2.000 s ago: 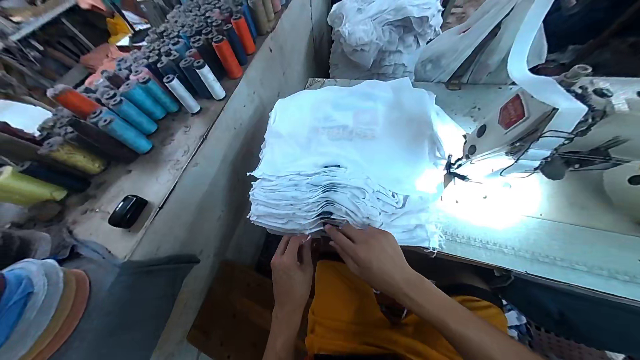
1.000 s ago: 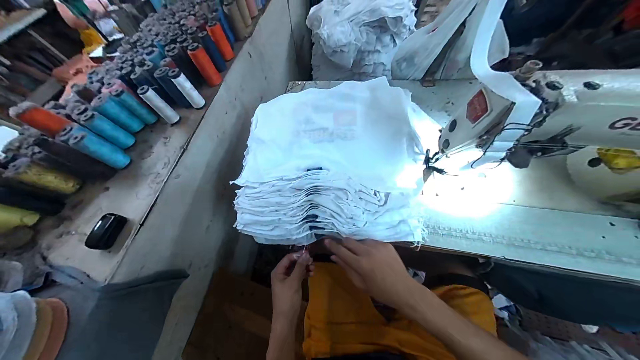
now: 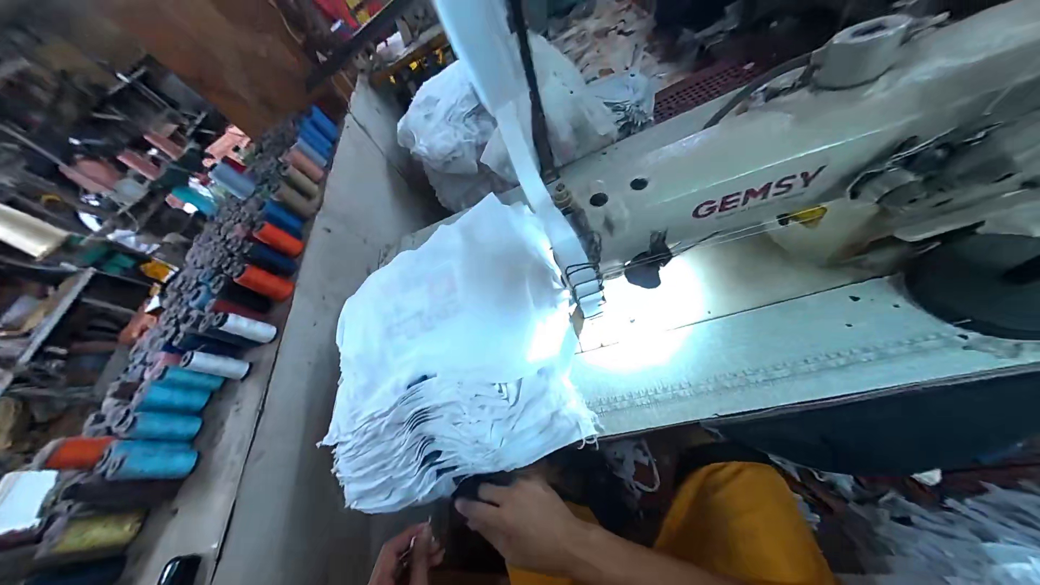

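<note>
A thick stack of white cut fabric pieces (image 3: 439,325) lies on the bed of a Gemsy sewing machine (image 3: 756,187), left of its lit needle area. A white fabric strip (image 3: 532,154) runs down to a wire guide (image 3: 585,288) at the machine head. Below the stack's front edge, my left hand (image 3: 410,556) pinches a small thin item, too small to name. My right hand (image 3: 520,520) is at the lower front edge of the stack, its fingertips on dark material (image 3: 479,485); whether they grip it is unclear.
Many thread spools (image 3: 166,398) stand and lie on the ledge at left, with a small black object (image 3: 180,569) at its near end. White bundled cloth (image 3: 451,122) sits behind the machine. A handwheel-like dark disc (image 3: 975,284) is at right. Fabric scraps (image 3: 959,528) lie below right.
The view has shifted and turned, showing more of the machine. My hands remain below the front edge of the stack; my left hand is lower, apart from the fabric it touched two seconds ago.
</note>
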